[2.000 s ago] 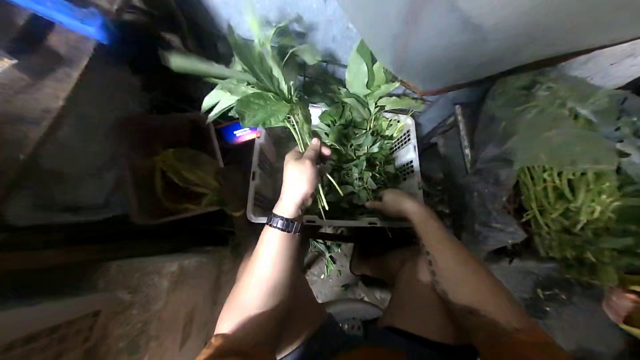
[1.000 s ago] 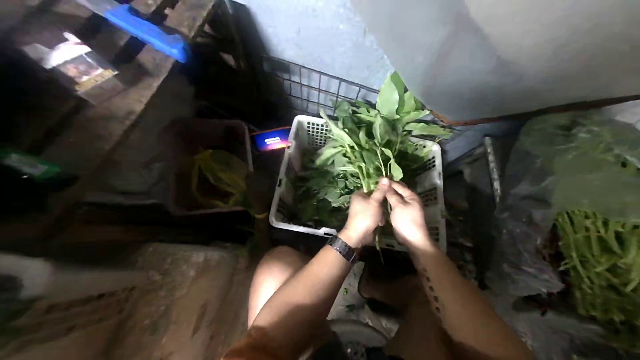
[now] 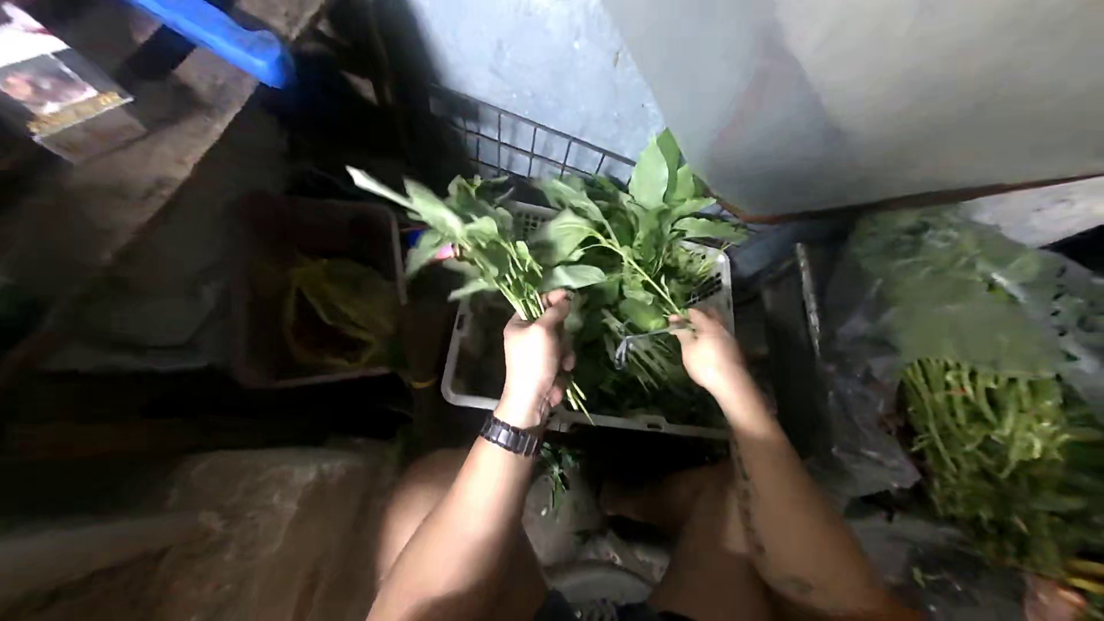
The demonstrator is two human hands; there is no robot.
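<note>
My left hand [image 3: 536, 349], with a dark watch on its wrist, grips the stems of a bunch of leafy greens [image 3: 496, 246] over the left part of a white plastic crate [image 3: 457, 371]. The leaves point up and to the left, and the stem ends stick out below the fist. My right hand [image 3: 709, 349] pinches a thin leafy stem [image 3: 634, 259] above the crate's right side. More loose greens [image 3: 664, 194] fill the crate beneath both hands. A small bluish tie or strip [image 3: 622, 352] shows among the stems near my right fingers.
Left of the crate stands a dark bin [image 3: 392, 259] with a yellowish plastic bag [image 3: 341, 310]. A wire rack [image 3: 552, 151] is behind, against the wall. At right lie bundled green stems [image 3: 992, 423] beside clear plastic [image 3: 862, 423]. A blue object [image 3: 233, 43] rests on the upper left ledge.
One second ago my hands were together on one bunch over the crate. They are now apart, my left hand holding the bunch farther left and my right hand on a stem at the right.
</note>
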